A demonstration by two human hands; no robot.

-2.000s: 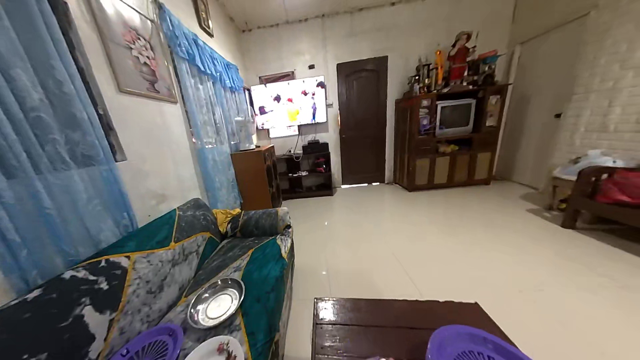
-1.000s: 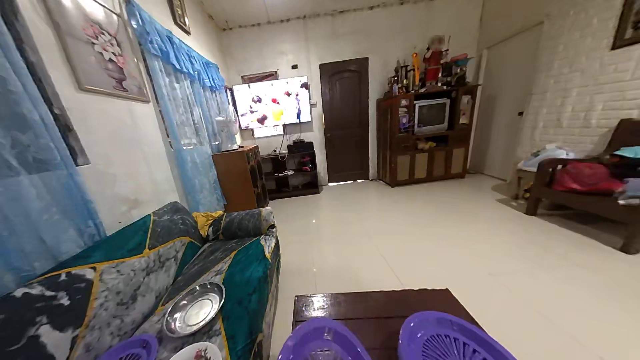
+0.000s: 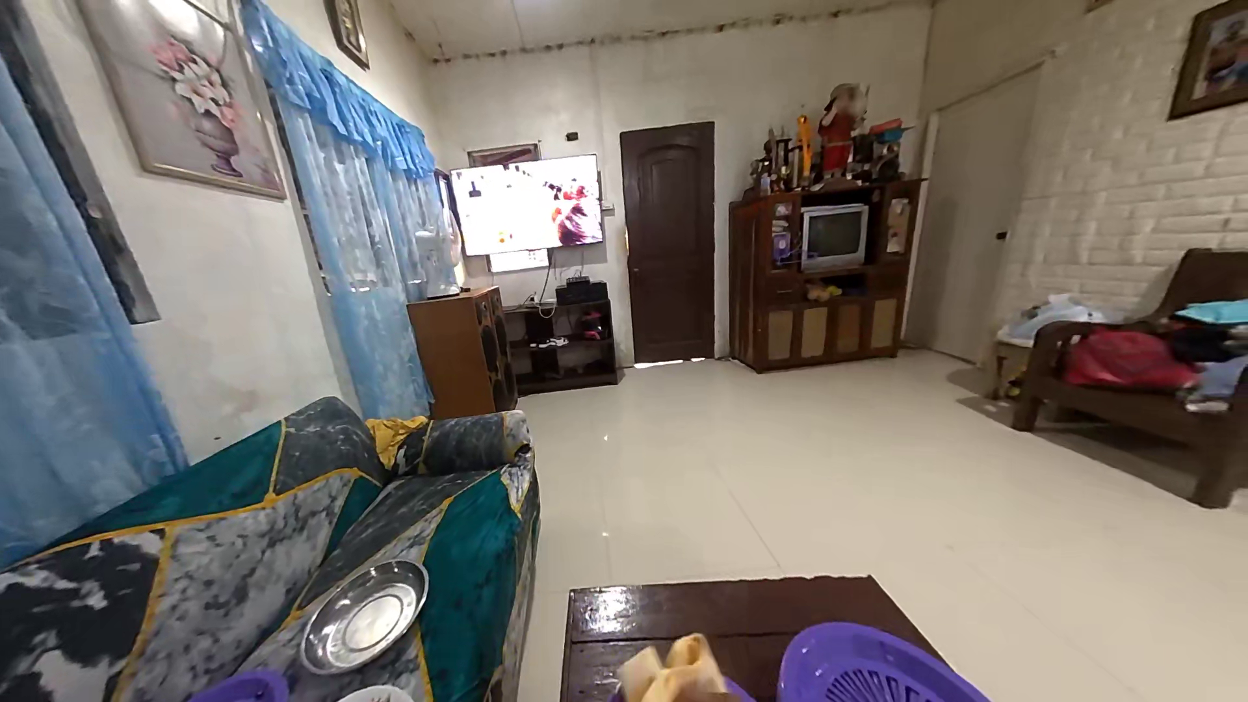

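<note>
Neither my left hand nor my right hand can be made out. Pale tan, folded pieces (image 3: 673, 671), too blurred to name, rise at the bottom edge over a purple plastic basket (image 3: 736, 691) that is mostly cut off. To their right, a second purple slotted plastic basket (image 3: 868, 663) rests on the dark wooden table (image 3: 721, 604). On the patterned sofa (image 3: 458, 556) lies a round steel tray (image 3: 366, 616). Beside it, the rim of a white plate (image 3: 378, 694) and another purple basket (image 3: 244, 686) show at the lower edge.
Tiled floor (image 3: 673, 487) stretches between the sofa and a wooden armchair (image 3: 1048, 375) piled with clothes and a red bag (image 3: 1126, 358). Along the far side stand a speaker cabinet (image 3: 453, 356), a low shelf (image 3: 565, 375), a dark door (image 3: 670, 244) and a wooden cabinet (image 3: 756, 292).
The pale folded pieces have appeared above the middle purple basket, where none showed one second ago. That basket now sits lower in view and is mostly cut off.
</note>
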